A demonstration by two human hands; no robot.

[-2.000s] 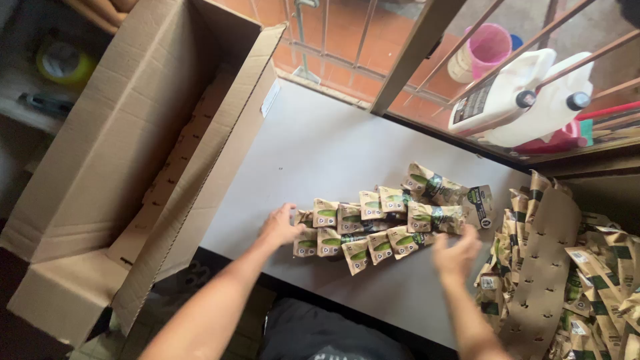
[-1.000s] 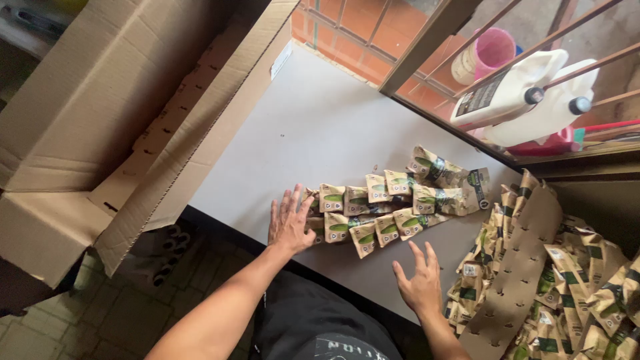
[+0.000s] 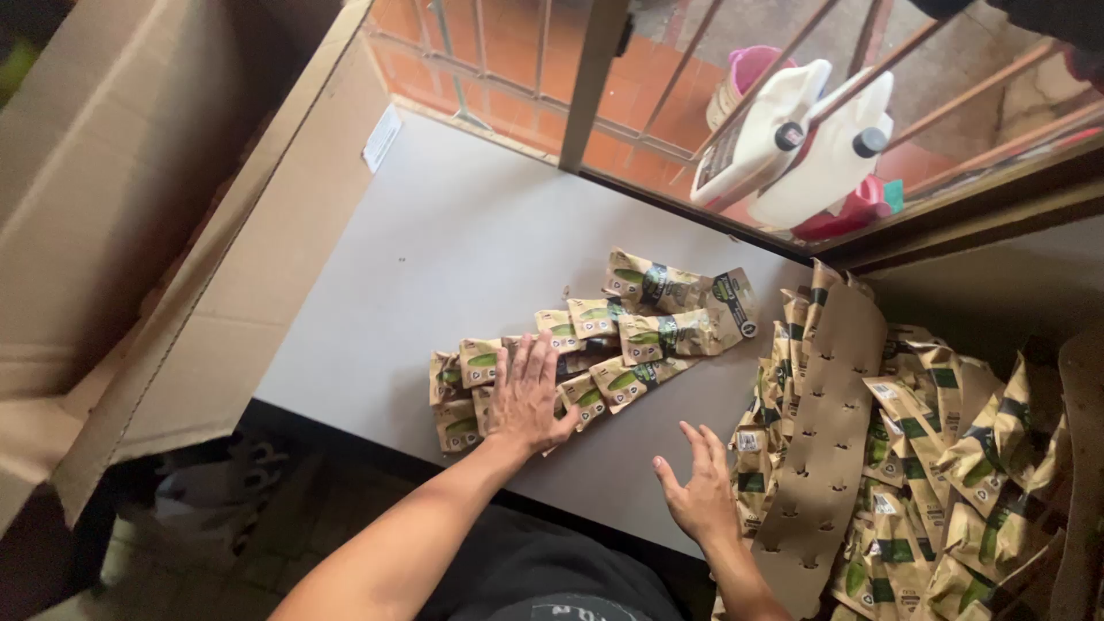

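Two overlapping rows of small brown paper packets (image 3: 642,379) with green and dark printing lie on a grey tabletop (image 3: 414,259). My left hand (image 3: 526,397) rests flat on the packets near the left part of the rows, fingers spread slightly, gripping nothing. My right hand (image 3: 699,487) hovers over the front right of the table, fingers apart and holding nothing. A printed card (image 3: 735,302) shows at the right end of the rows. Right of my right hand stands a cardboard strip (image 3: 819,448) with slots, packets hanging along its left side.
A large cardboard box (image 3: 285,250) with raised flaps stands at the left. Many more packets (image 3: 936,457) fill the right side beside the strip. Behind the table is a barred window frame (image 3: 578,95); beyond it are white plastic jugs (image 3: 763,129) and a pink bucket (image 3: 750,73).
My left hand has moved from the left end of the rows onto the packets themselves. My right hand was at the right end of the rows two seconds ago and is now off them.
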